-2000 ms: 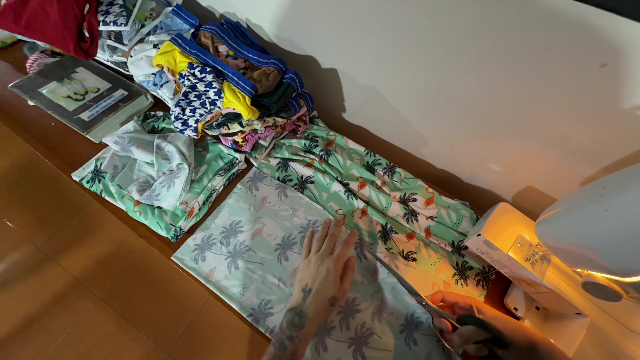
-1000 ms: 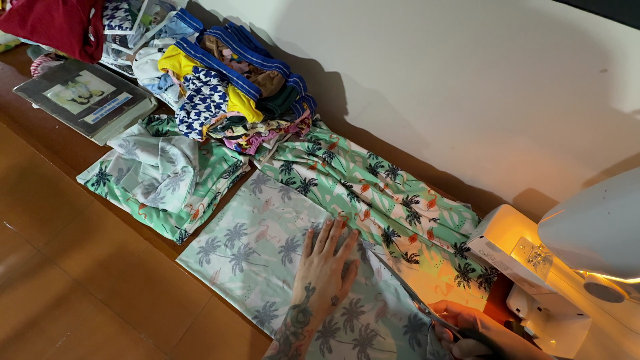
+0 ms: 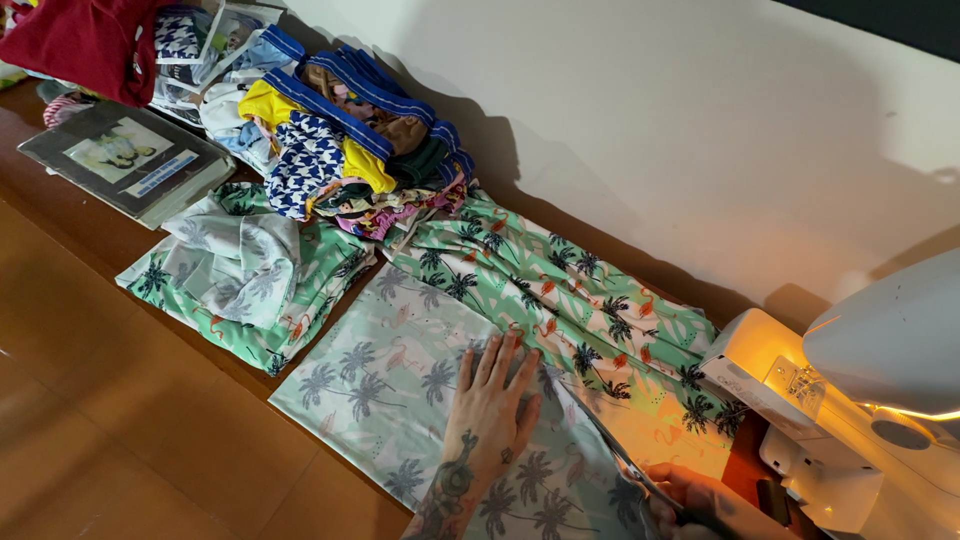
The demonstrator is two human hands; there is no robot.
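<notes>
Pale palm-and-flamingo printed fabric (image 3: 367, 360) lies flat on the wooden table, its faded side up. My left hand (image 3: 491, 401) rests palm down on it with the fingers spread. Near the bottom right, my right hand (image 3: 686, 499) grips a pair of scissors (image 3: 619, 454), whose long blades lie along the fabric's edge; part of the handles is hidden by the fingers. Beyond the blades stretches a brighter, gathered piece of the same print (image 3: 555, 300). A folded bundle of that print (image 3: 247, 285) sits to the left.
A white sewing machine (image 3: 795, 420) stands at the right under a lamp shade (image 3: 892, 337). Toward the upper left are a pile of small garments (image 3: 322, 150), a book (image 3: 127, 161) and red cloth (image 3: 90, 45). A wall (image 3: 637, 135) runs behind the table.
My right hand and the scissors have shifted slightly at the fabric's edge. My left hand stays flat on nearly the same spot of the fabric.
</notes>
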